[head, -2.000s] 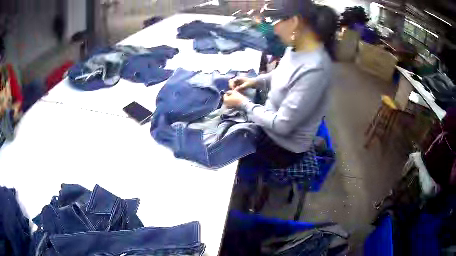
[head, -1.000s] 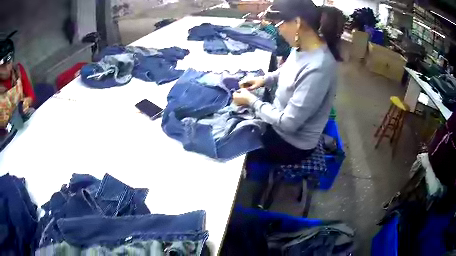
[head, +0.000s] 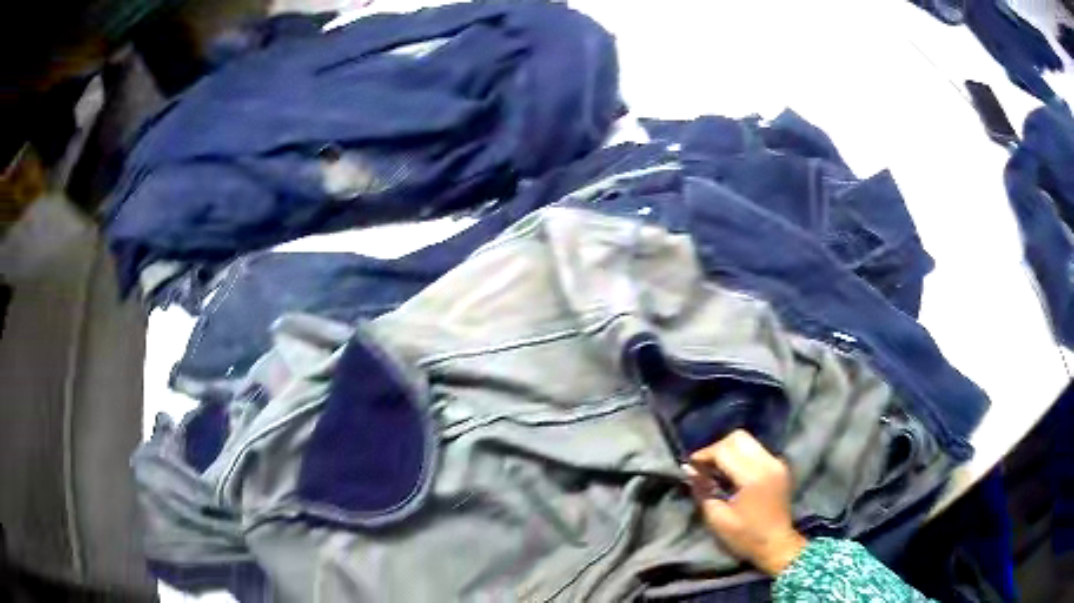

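Observation:
A denim jacket (head: 530, 412) lies with its pale grey inside up, in front of me. A navy rounded pocket bag (head: 365, 442) shows at its left. A dark oval opening (head: 718, 401), which looks like an armhole, lies right of the middle. My right hand (head: 744, 495), bare with a green speckled sleeve, comes from the lower right. Its thumb and fingers are pinched at the lower edge of the opening. A small dark bit shows at the fingertips; whether it is a tool or cloth cannot be told. My left hand is out of the picture.
A large dark blue denim heap (head: 365, 130) lies at the upper left. More denim pieces (head: 801, 212) lie behind the jacket on the white table (head: 754, 53). Further denim (head: 1048, 200) and a dark flat object (head: 992, 112) are at the upper right.
The view has swung from the seated worker across the table down to the jacket close in front. My right hand has come into view at the jacket.

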